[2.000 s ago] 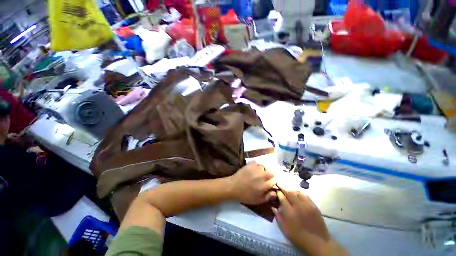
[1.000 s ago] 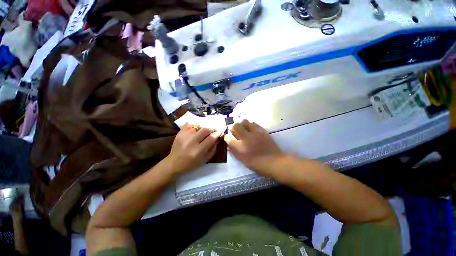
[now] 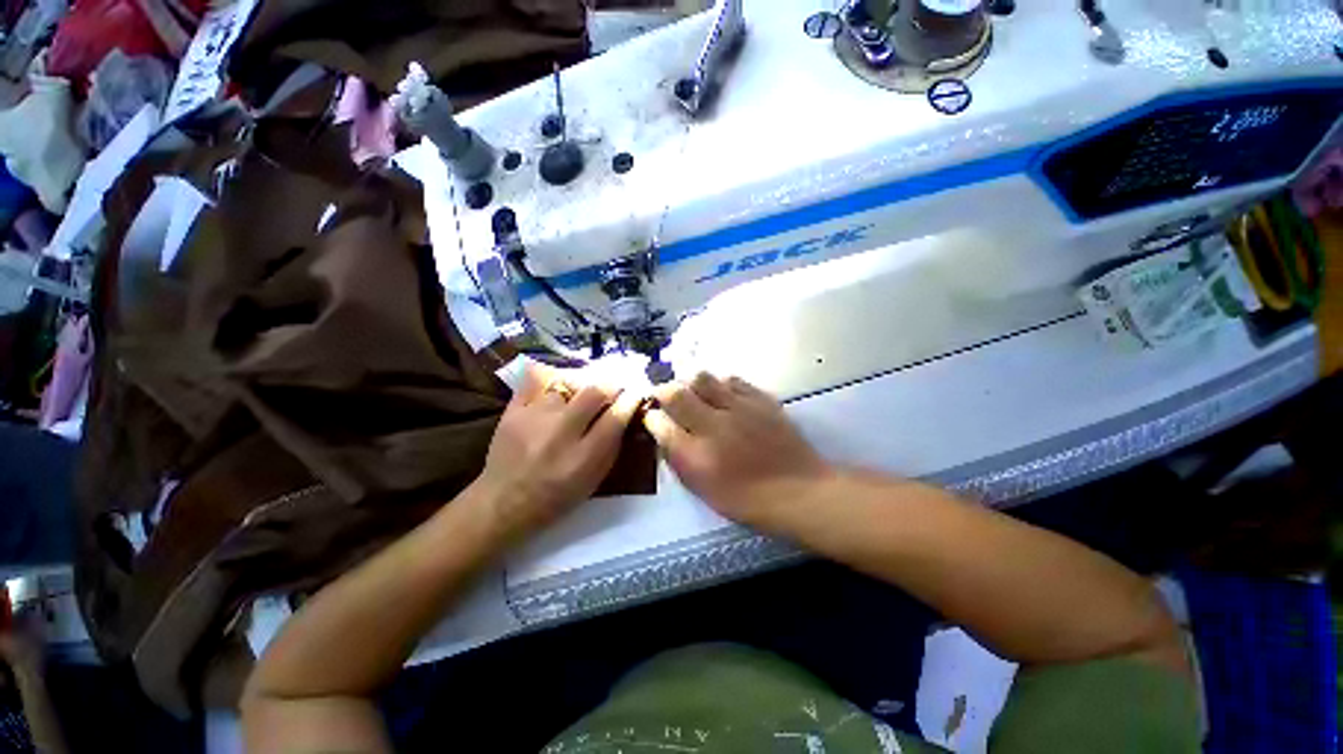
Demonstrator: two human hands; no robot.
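Brown garment cloth (image 3: 280, 309) lies heaped left of the needle, and a small brown end of it hangs below my fingers. A small white piece shows beside my left fingers. My left hand (image 3: 557, 442) grips the cloth just in front of the needle. My right hand (image 3: 732, 439) pinches the cloth edge beside it, the fingertips of both hands nearly touching. The presser foot and needle area (image 3: 631, 327) of the white sewing machine (image 3: 869, 177) is directly behind my fingertips, brightly lit; the needle point is hidden by glare.
A ruler-like tape (image 3: 943, 501) runs along the table's front edge. A pale green-white card (image 3: 1171, 302) and yellow-green loops (image 3: 1278, 258) lie at the right end. A blue basket (image 3: 1255, 648) is at the lower right. Part of another person's arm (image 3: 30, 685) shows at the lower left edge.
The view has swung from the workshop down onto the machine. Since one second ago both hands stay at the needle, holding the cloth, with only a slight shift in the picture.
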